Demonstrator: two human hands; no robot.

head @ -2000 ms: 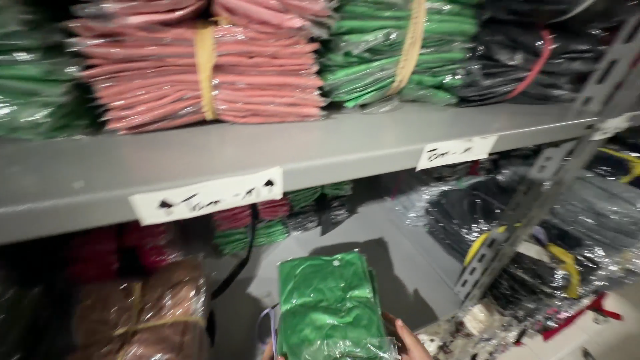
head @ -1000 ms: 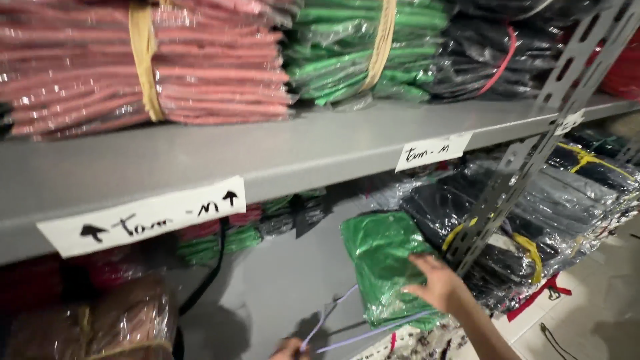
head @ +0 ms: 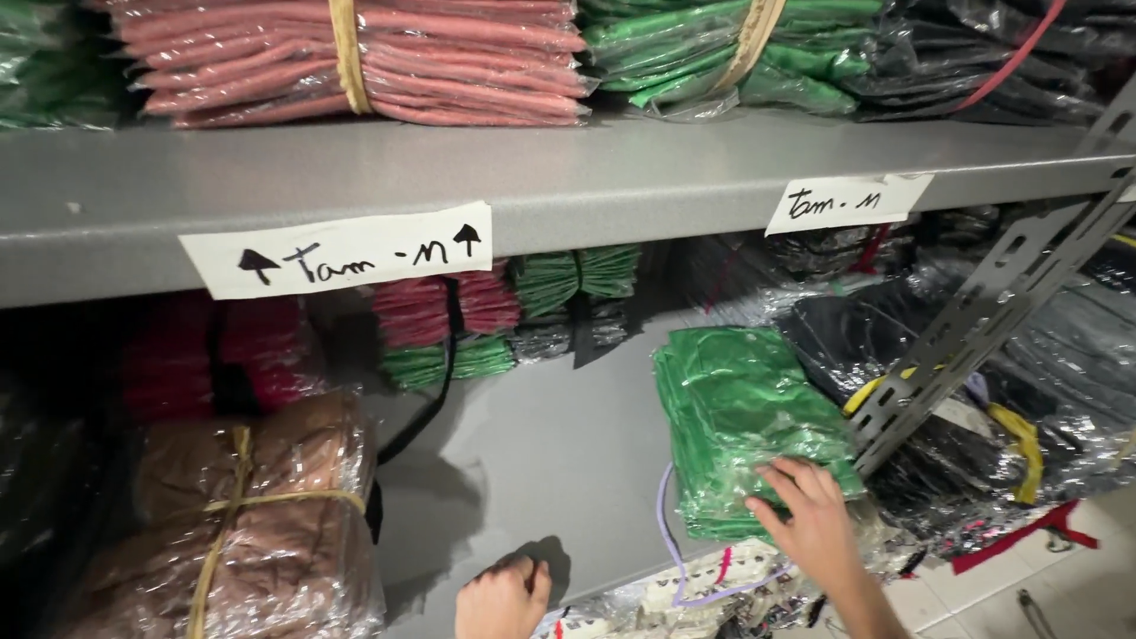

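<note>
A stack of green garments in clear plastic (head: 745,399) lies on the lower metal shelf (head: 550,453), near its right upright. My right hand (head: 803,510) rests on the stack's near end, fingers spread over the plastic. A lilac cord (head: 666,515) loops out from the stack's left side and hangs past the shelf's front edge. Closed into a loose fist, my left hand (head: 504,596) is at the front edge, left of the stack; whether anything is inside it cannot be seen.
Brown bagged garments tied with a yellowish band (head: 293,470) lie at left. Small red (head: 444,311) and green bundles (head: 577,282) sit behind. The upper shelf's edge (head: 621,209) bears paper labels with writing. A perforated upright (head: 994,293) and black bagged bundles (head: 1065,364) are on the right.
Two seconds ago both hands were beside the green stack. The left is now apart from it, on the left. The stack sits farther right on the shelf, and the right hand is on its near end.
</note>
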